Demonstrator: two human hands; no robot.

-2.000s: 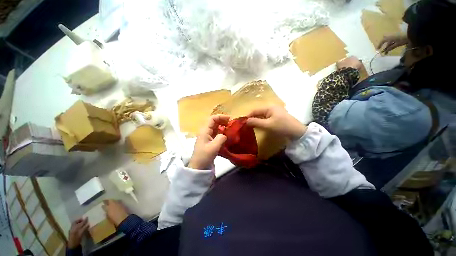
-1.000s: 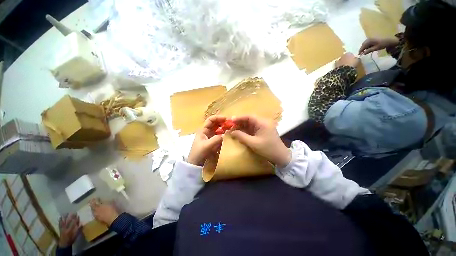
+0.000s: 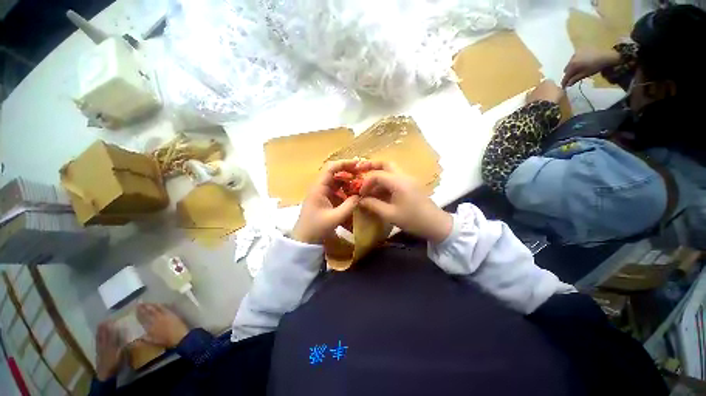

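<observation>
My left hand (image 3: 316,207) and my right hand (image 3: 399,199) meet in front of my dark apron. Between their fingertips is a small bunched bit of red fabric (image 3: 348,184), mostly covered by the fingers. A bent brown card (image 3: 367,232) hangs curled below the hands, its upper edge at the fingertips. Behind the hands a fanned stack of brown cards (image 3: 410,148) lies on the table, beside another flat brown card (image 3: 298,158). I cannot make out any chain or clasp.
Clear plastic bags (image 3: 310,54) heap mid-table. Left are a brown carton (image 3: 116,184), a tan cord bundle (image 3: 186,155), a white device (image 3: 116,81), a squeeze bottle (image 3: 179,277) and white scraps (image 3: 259,246). Another person's hands (image 3: 147,332) work lower left; a person in denim (image 3: 588,189) sits right.
The red fabric, wide and spread two seconds ago, is now bunched small at my fingertips. The brown card has come up into my hands and is bent more narrowly than one second ago.
</observation>
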